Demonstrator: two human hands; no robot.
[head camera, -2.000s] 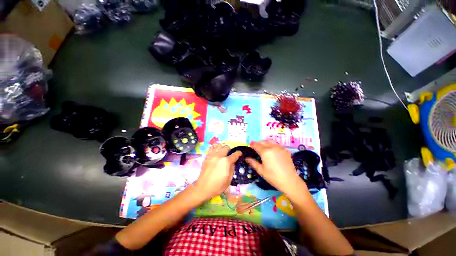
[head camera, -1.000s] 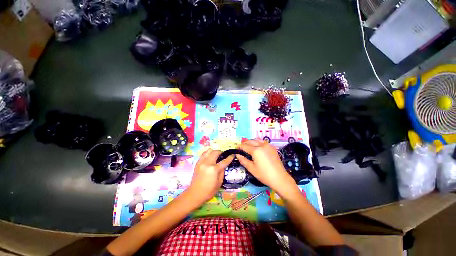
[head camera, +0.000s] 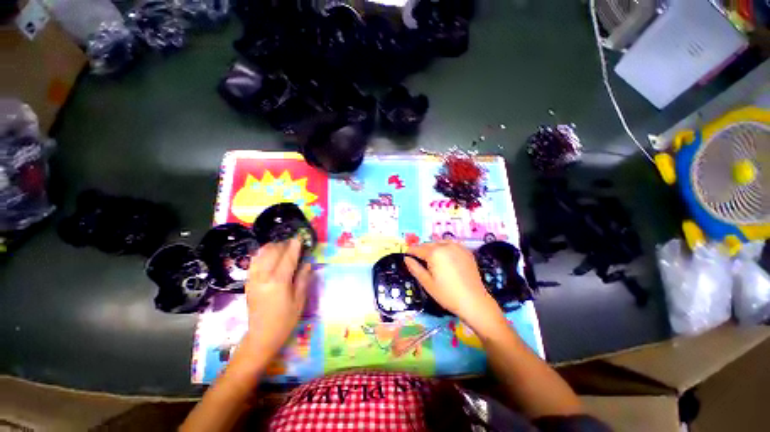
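A black housing with small pale dots inside lies on the cartoon-printed mat. My right hand holds it by its upper right rim. My left hand is over the left part of the mat, its fingertips at the lower edge of another black housing. Whether they grip it is hidden. Two more housings, one in the middle and one at the left end, stand in that row. A further housing lies right of my right hand. A thin tool lies on the mat.
A reddish heap of small parts is at the mat's upper right, a dark-silver heap beyond it. Black inserts lie right. Housings pile up at the far side and left. A yellow-and-blue fan stands right.
My left hand has let go of the centre housing and moved left to the row of housings. My right hand stays on the centre housing.
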